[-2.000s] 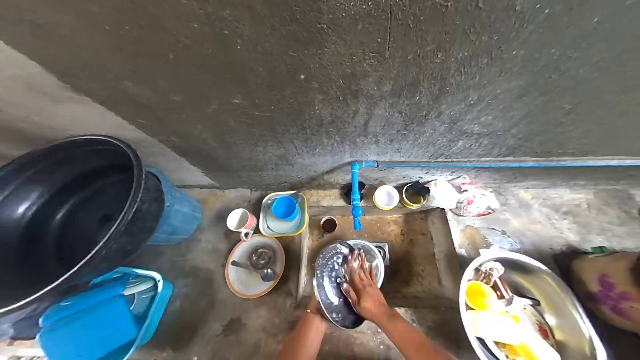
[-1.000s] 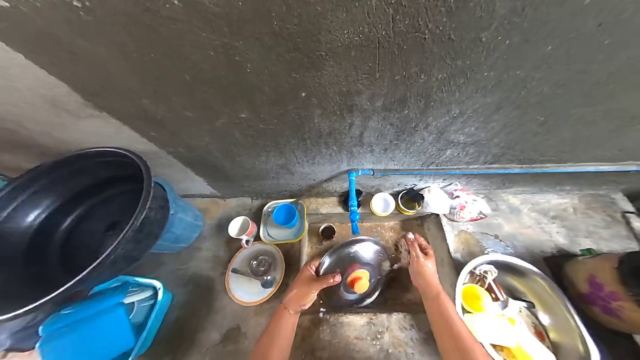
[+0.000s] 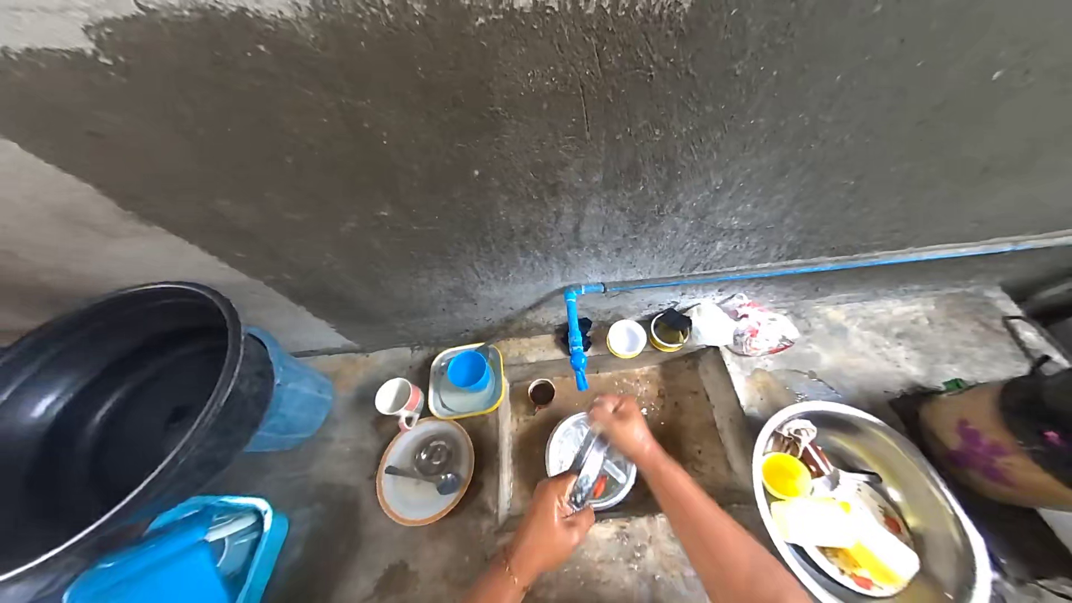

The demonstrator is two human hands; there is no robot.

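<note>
My left hand (image 3: 553, 523) grips the lower edge of a shiny metal lid (image 3: 589, 469), tilted nearly edge-on, with its reddish knob partly showing. My right hand (image 3: 621, 429) is at the lid's upper end, fingers curled; blur hides whether it grips the rim or holds something. Beneath the lid, a round metal pot (image 3: 621, 496) stands in the concrete sink (image 3: 691, 427). The blue tap (image 3: 578, 364) is above. A small cup with dark contents (image 3: 541, 392) sits at the sink's left side.
Left of the sink are a mug (image 3: 398, 397), a blue cup (image 3: 469, 370) on a tray, and a plate (image 3: 394, 502) with a spoon. A large black tub (image 3: 230, 368) stands farther left. A steel basin (image 3: 946, 494) of dishes is at right; two small tubs (image 3: 626, 338) line the back ledge.
The lid, held with its knob side up a second ago, is now tilted nearly edge-on. My right hand has moved from beside the lid to its upper end. The pot beneath shows more.
</note>
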